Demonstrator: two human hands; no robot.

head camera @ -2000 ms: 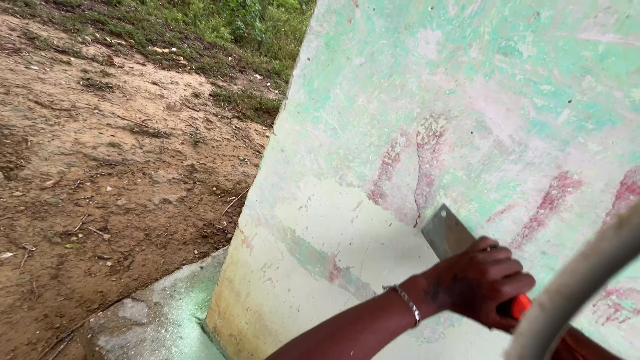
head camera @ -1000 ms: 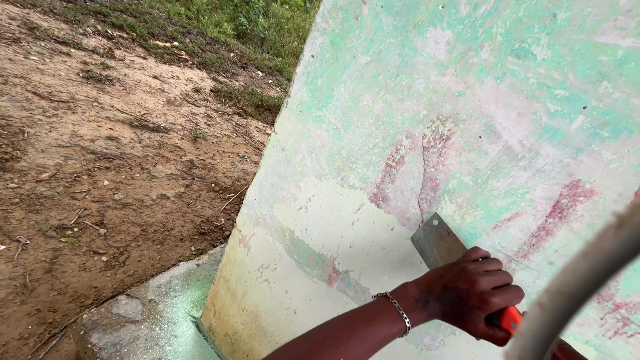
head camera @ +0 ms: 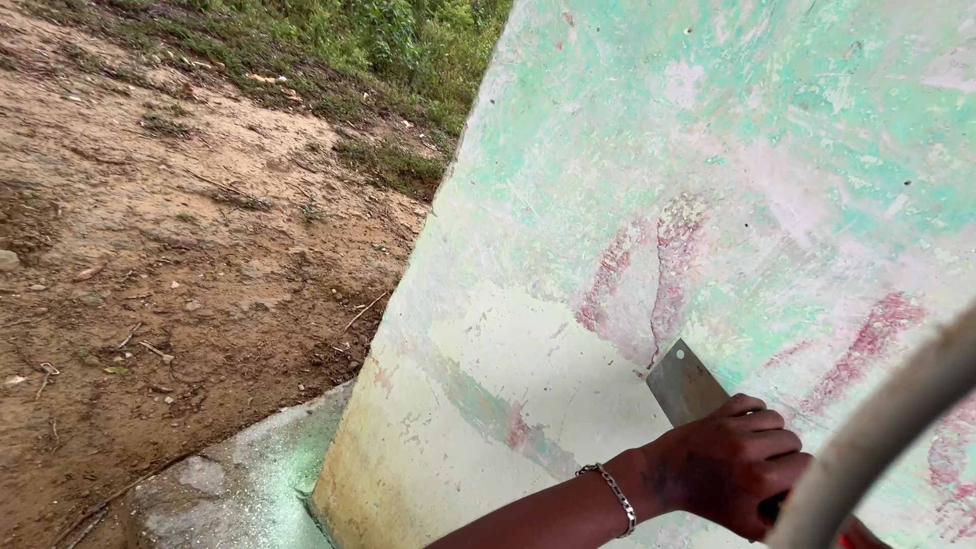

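My left hand (head camera: pixel 732 465), with a chain bracelet on its wrist, grips a tool with a broad rectangular metal blade (head camera: pixel 690 385) and a partly hidden red-orange handle. The blade has a hole near its upper corner and lies against the painted wall (head camera: pixel 534 335), just below a thin crack. Green, pinkish and pale patches cover the wall, with dark red marks around the crack. A small part of my right hand (head camera: pixel 869 534) shows at the bottom right by the handle; its grip is hidden.
A blurred, curved grey bar (head camera: pixel 877 435) crosses the lower right close to the camera. Left of the wall's edge lies a concrete ledge (head camera: pixel 229 473) dusted with pale green specks. Beyond are bare brown soil (head camera: pixel 229 320) with twigs and green plants (head camera: pixel 404 38).
My left hand and the blade first shifted slightly left and down along the wall. The blade is now a little higher relative to the crack than one second ago.
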